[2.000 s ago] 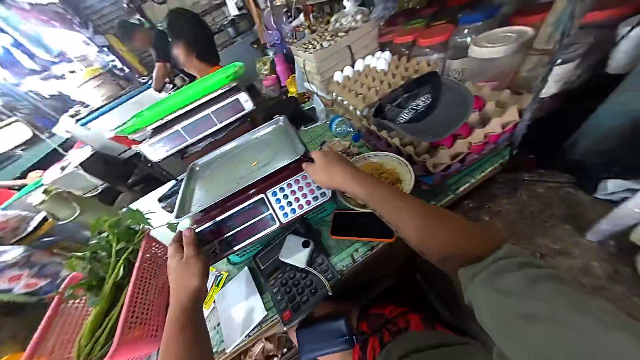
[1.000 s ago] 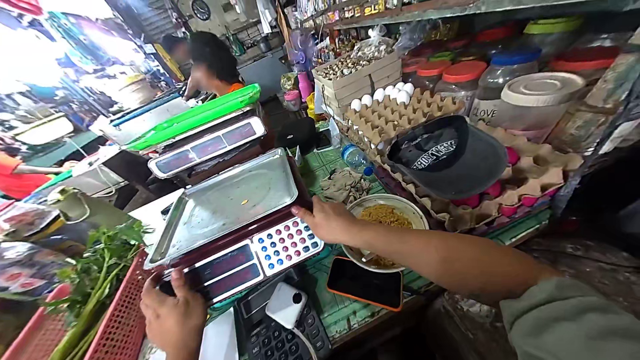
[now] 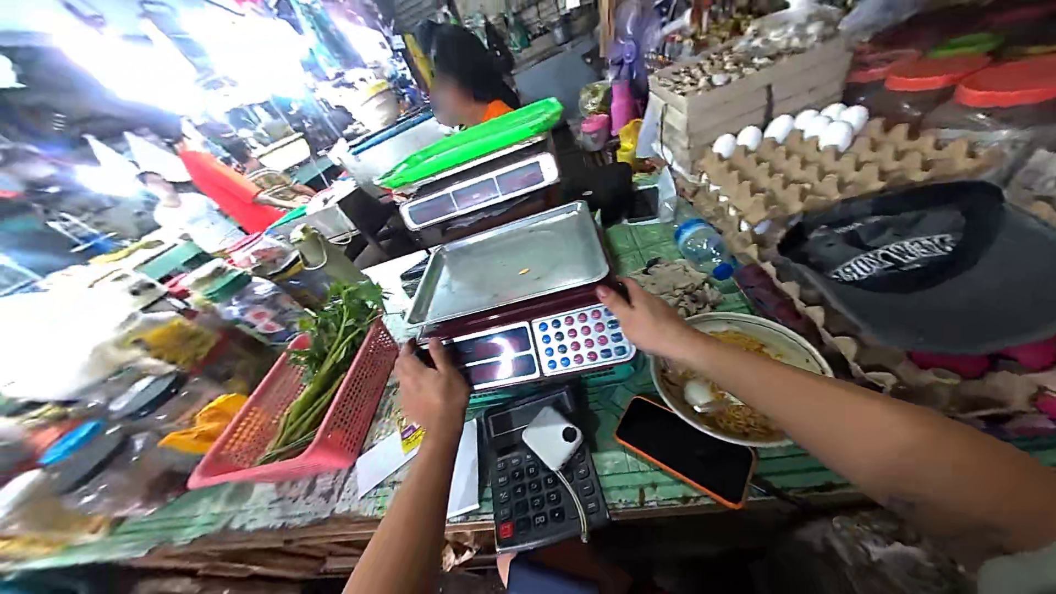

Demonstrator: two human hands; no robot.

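Note:
A dark red digital weighing scale [image 3: 540, 351] with a metal tray [image 3: 511, 262] stands on the green table. My left hand [image 3: 433, 388] grips its front left corner, fingers over the edge by the display. On the right side, beside the keypad, my right hand [image 3: 648, 318] holds the body of the scale. A small scrap lies on the tray. Just in front of the scale is a black calculator [image 3: 544, 495] with a white corded device [image 3: 551, 439] on top. An orange-cased phone [image 3: 686, 450] and a bowl of noodles [image 3: 796, 351] lie below my right forearm.
A pink basket [image 3: 363, 412] of leafy green stalks [image 3: 330, 363] stands at left. Behind is a second scale [image 3: 483, 194] with green plastic [image 3: 478, 142] on it, and a person [image 3: 470, 74] beyond. At right are egg trays [image 3: 858, 165], a dark cap [image 3: 932, 256] and a plastic bottle [image 3: 701, 246].
Both hands stay at the sides of the scale. My left hand, lower beside the corner two seconds ago, now has its fingers on it. The view has turned left.

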